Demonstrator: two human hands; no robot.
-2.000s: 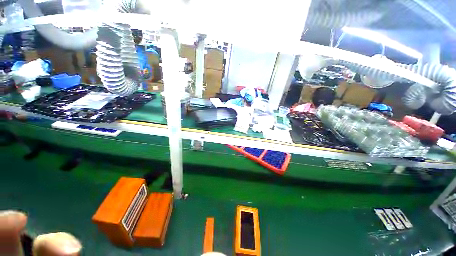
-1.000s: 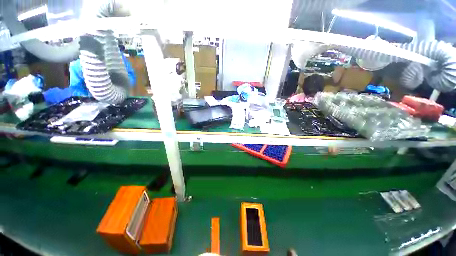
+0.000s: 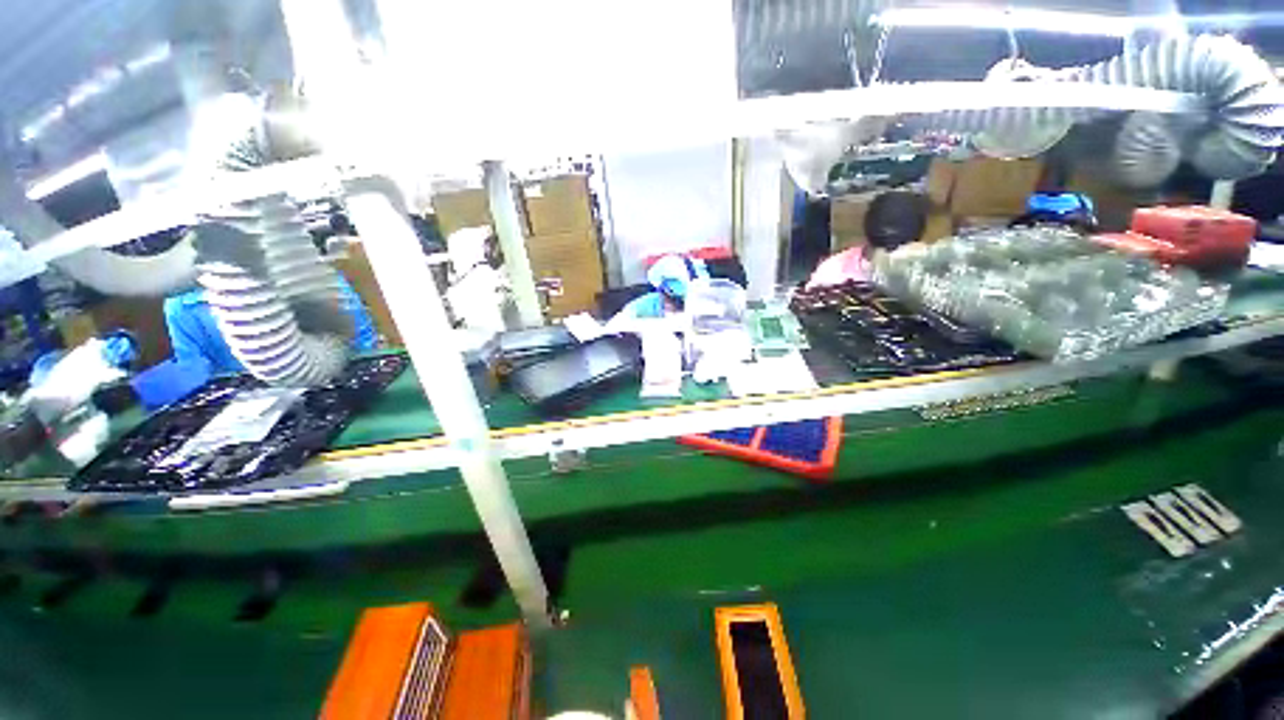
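Observation:
An orange frame with a dark centre [image 3: 759, 664] stands at the bottom, right of the middle, cut off by the lower edge. A narrow orange bar [image 3: 644, 695] shows only its top end to its left. Thick orange blocks stand further left: a taller one [image 3: 380, 667] with a pale slotted side face and a lower one [image 3: 486, 675] beside it. A small pale rounded shape lies at the bottom edge left of the bar; I cannot tell what it is. Neither of my hands can be made out.
Three pale white-framed parts [image 3: 1183, 519] lie at right, near shiny clear film [image 3: 1208, 598]. A white post [image 3: 465, 422] rises at centre left. Beyond are a red-rimmed blue bin [image 3: 789, 442], black sheets [image 3: 233, 433], bubble wrap [image 3: 1049, 288] and people in blue caps.
The view has tilted and shifted, so the orange things sit lower and are more cut off. The fingers at lower left two seconds ago and the small tip at the bottom one second ago are gone.

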